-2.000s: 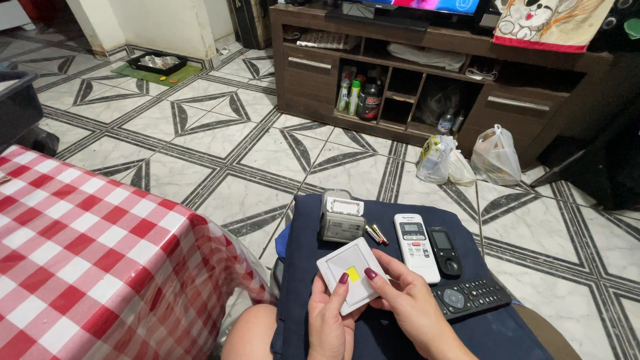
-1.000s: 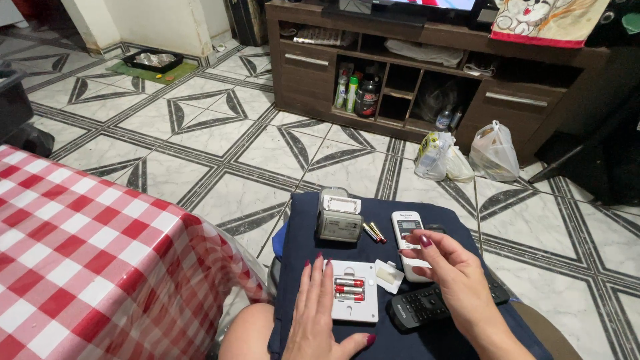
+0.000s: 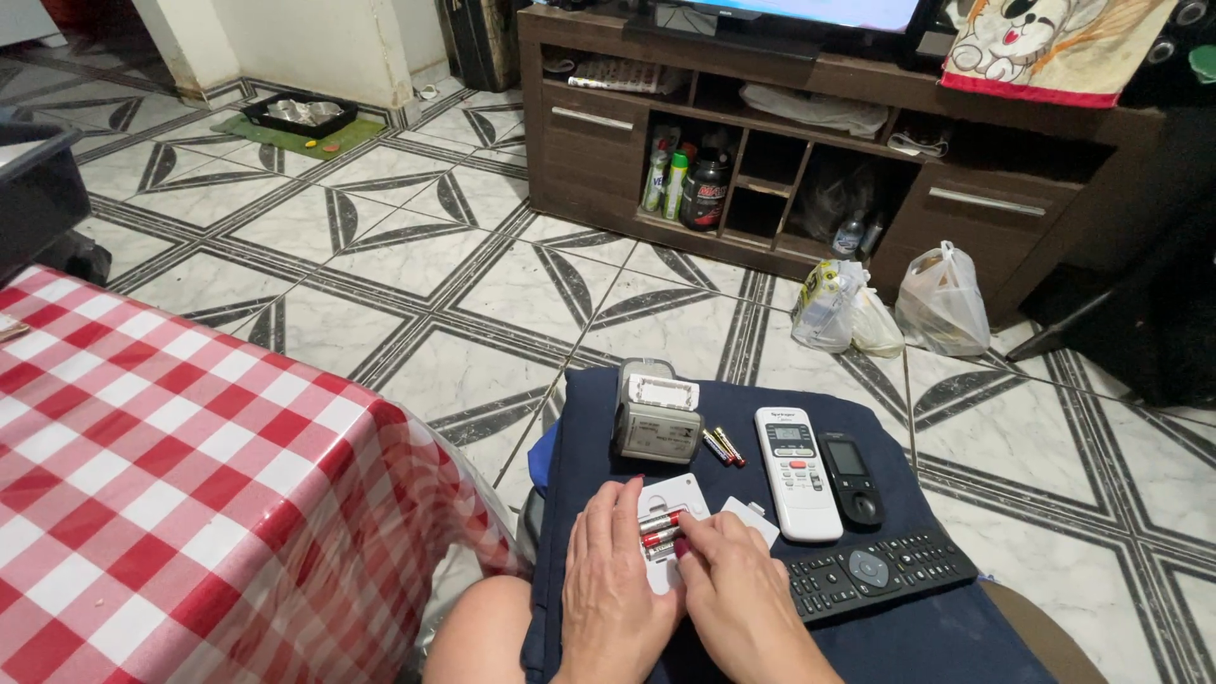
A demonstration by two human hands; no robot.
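Note:
A white plastic device (image 3: 673,496) lies back side up on a dark blue cushion (image 3: 594,418), with AAA-size batteries (image 3: 662,534) in its open compartment. My left hand (image 3: 611,579) rests on the device's left side. The fingertips of my right hand (image 3: 736,589) touch the batteries; whether they grip one I cannot tell. A white battery cover (image 3: 750,520) lies just right of the device, partly behind my right hand. Beyond are a grey device with a strap (image 3: 657,427), loose batteries (image 3: 724,446), a white air-conditioner remote (image 3: 799,475), a small black handheld device (image 3: 851,480) and a black remote (image 3: 879,575).
A table with a red-and-white checked cloth (image 3: 237,456) stands at the left. Ahead, a brown TV stand (image 3: 589,157) holds bottles, with plastic bags (image 3: 943,299) on the tiled floor before it. A black tray (image 3: 299,116) sits farther back on a green mat.
The device was held front side up in both hands, then lay with its compartment open. My right hand has moved left from above the remotes to the batteries.

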